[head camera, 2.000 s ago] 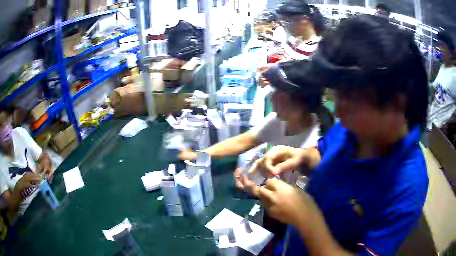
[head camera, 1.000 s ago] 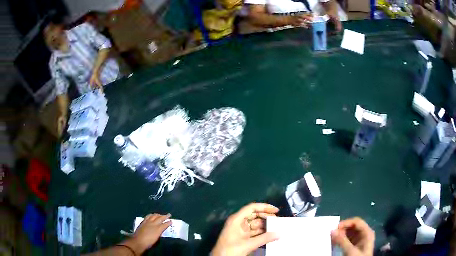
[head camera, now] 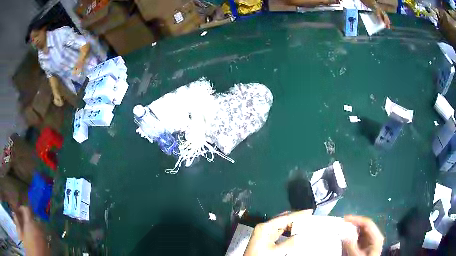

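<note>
My left hand and my right hand are at the bottom edge, partly cut off. They hold a white paper sheet between them, one hand at each side. The paper is bright and washed out, so no print shows. An open retail box stands just beyond the paper, its white flap up and a pale piece with a curved shape inside its mouth. A white card or box part lies left of my left hand, cut off by the edge.
White cords, a speckled bag and a bottle lie mid-table. Closed boxes stand left, with a stack beyond. Another open box stands right. Another person's hand is lower left. People work across the table.
The view has shifted, with the table's things lying differently in the frame. The other person's hand at the lower left has moved away from the white box there. My hands still hold the paper.
</note>
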